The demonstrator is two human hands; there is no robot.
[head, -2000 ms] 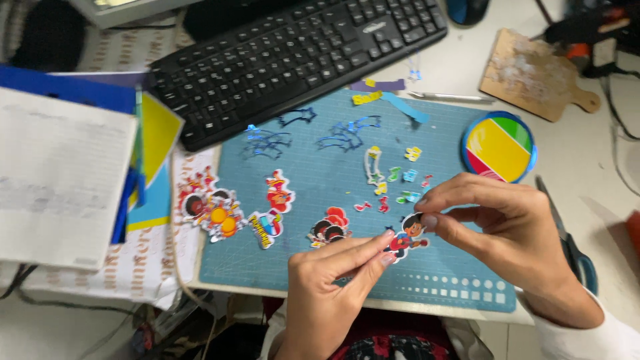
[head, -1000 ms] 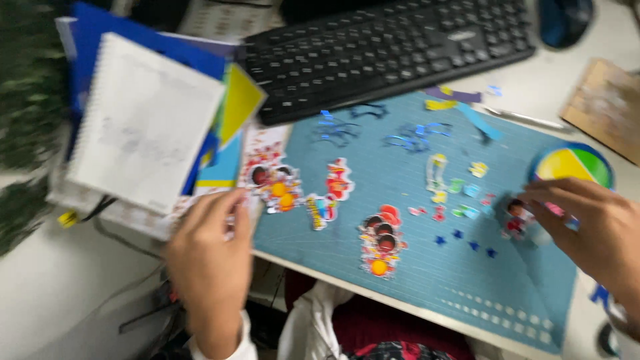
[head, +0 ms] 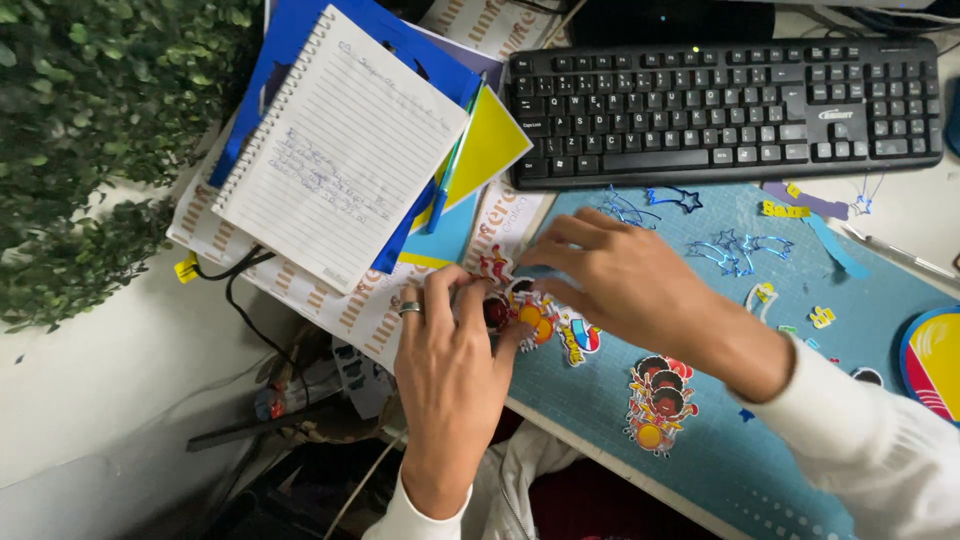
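My left hand point(head: 457, 360), with a ring on one finger, rests its fingertips on a pile of printed paper cutouts of drummer figures point(head: 529, 319) at the cutting mat's left edge. My right hand point(head: 630, 277) hovers just right of that pile, fingers bent and slightly blurred; whether it holds anything cannot be told. A small colourful lettered cutout point(head: 579, 339) lies below its wrist side. Farther right, overlapping drummer cutouts point(head: 660, 405) lie on the blue-green cutting mat point(head: 577, 420). Blue metallic star cutouts point(head: 739, 251) lie toward the keyboard.
A black keyboard point(head: 720, 112) borders the mat's far side. A spiral notebook point(head: 345, 150) with handwriting lies on blue folders at left, beside a pen point(head: 454, 169) and a leafy plant point(head: 112, 135). A craft knife point(head: 900, 251) and a round multicoloured piece point(head: 934, 360) are at right.
My left hand has come onto the left drummer pile. My right hand has moved left from the mat's right side, where it was near a figure cutout. The view has swung left.
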